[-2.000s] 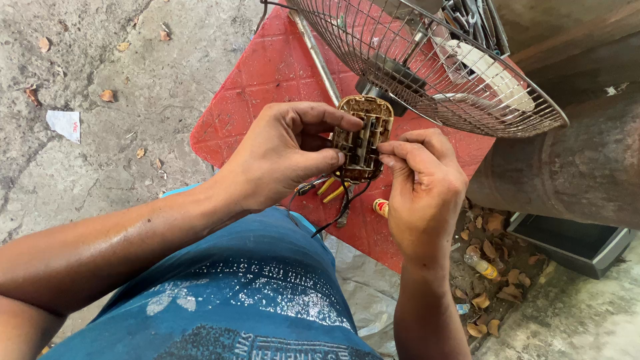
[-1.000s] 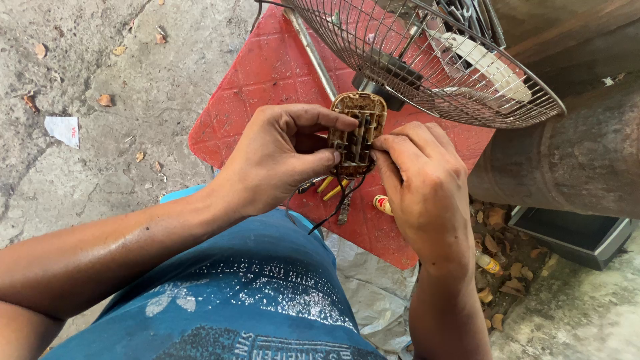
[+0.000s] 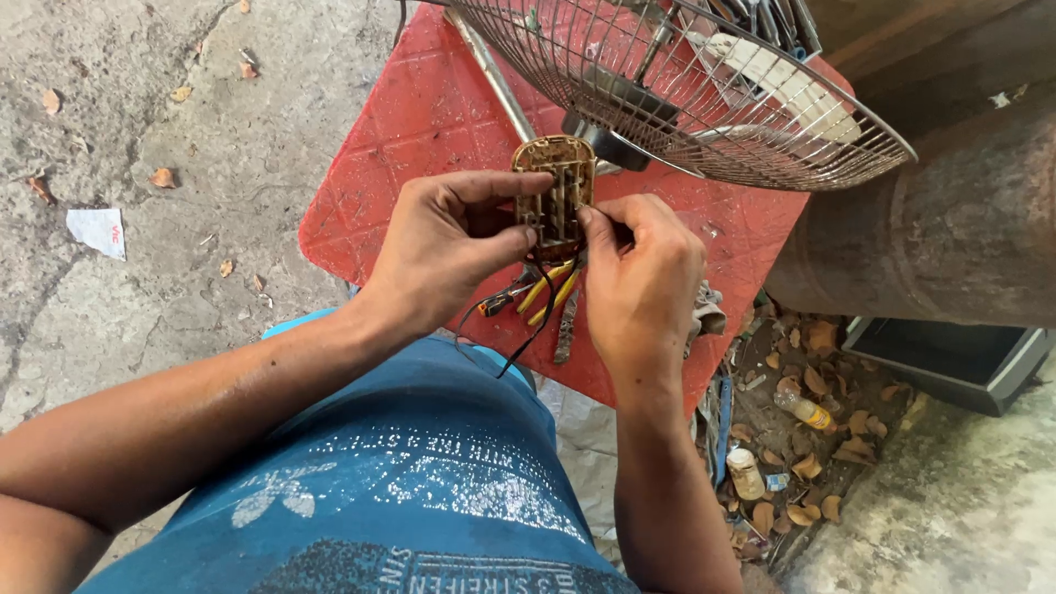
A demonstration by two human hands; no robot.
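Observation:
My left hand (image 3: 462, 239) grips the left side of a small, grimy, rounded plastic housing (image 3: 559, 198), with its inner metal strips facing up. At its right edge, the thumb and fingers of my right hand (image 3: 643, 272) pinch together; whether they hold a small part there cannot be told. Black wires (image 3: 546, 318) hang from the housing's lower end. Beneath it, yellow-handled pliers (image 3: 551, 294) and a screwdriver with a black and orange handle (image 3: 497, 304) lie on a red table (image 3: 404, 140). Just beyond the housing is a fan with a wire guard (image 3: 701, 107).
A metal pole (image 3: 492, 78) lies across the table. A crumpled cloth (image 3: 706, 309) sits by the table's right edge. To the right are a large rusty cylinder (image 3: 924, 223), a dark grey-framed box (image 3: 949, 355), a plastic bottle (image 3: 804, 411) and dry leaves on the ground.
Both hands remain at the housing. The right hand's fingers have shifted slightly along its right edge.

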